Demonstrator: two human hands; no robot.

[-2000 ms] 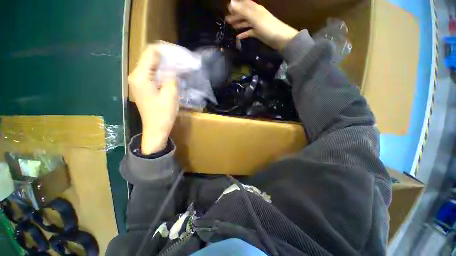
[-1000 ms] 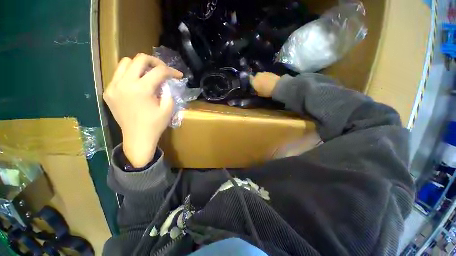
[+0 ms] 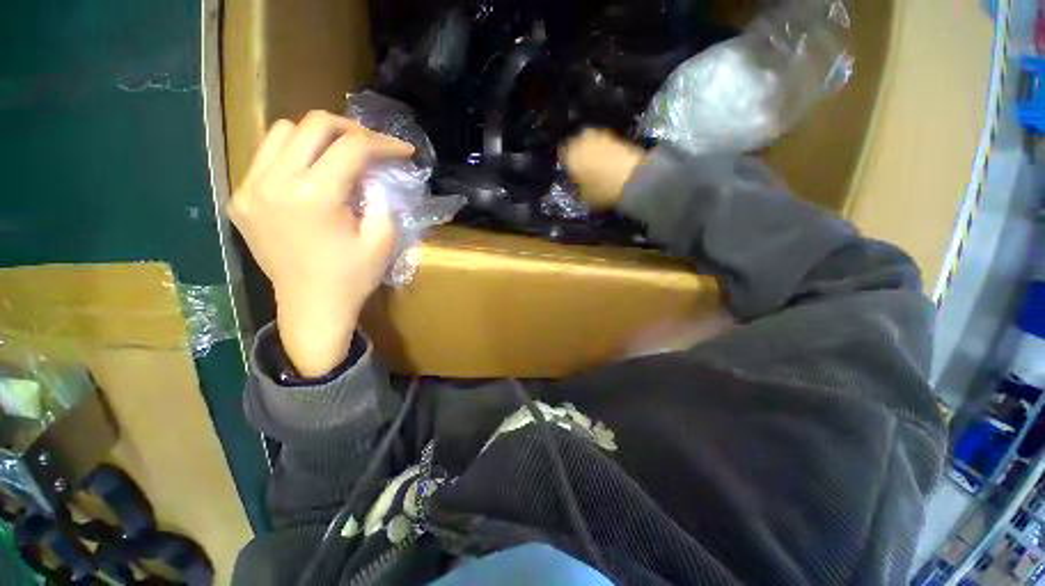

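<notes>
A large open brown carton (image 3: 550,307) stands in front of me with black parts (image 3: 510,103) piled inside; some show curved, ring-like edges. My left hand (image 3: 321,218) is at the carton's left near corner, its fingers closed on a crumpled clear plastic bag (image 3: 401,206). My right hand (image 3: 602,167) is inside the carton over the black parts, near its near wall. It is blurred and its fingertips are hard to see, so I cannot tell if it holds a part. Another clear plastic bag (image 3: 728,97) lies at the carton's right side.
At the lower left, black ring housings (image 3: 115,504) lie on a tan cardboard mat (image 3: 183,424) beside a box-like holder (image 3: 63,435). The dark green bench top (image 3: 97,137) is left of the carton. Wire shelving with blue items (image 3: 985,446) is at the far right.
My left hand has closed around the crumpled bag and moved slightly left. My right hand has moved from the back of the carton to its near side. The bag at right has come into fuller view.
</notes>
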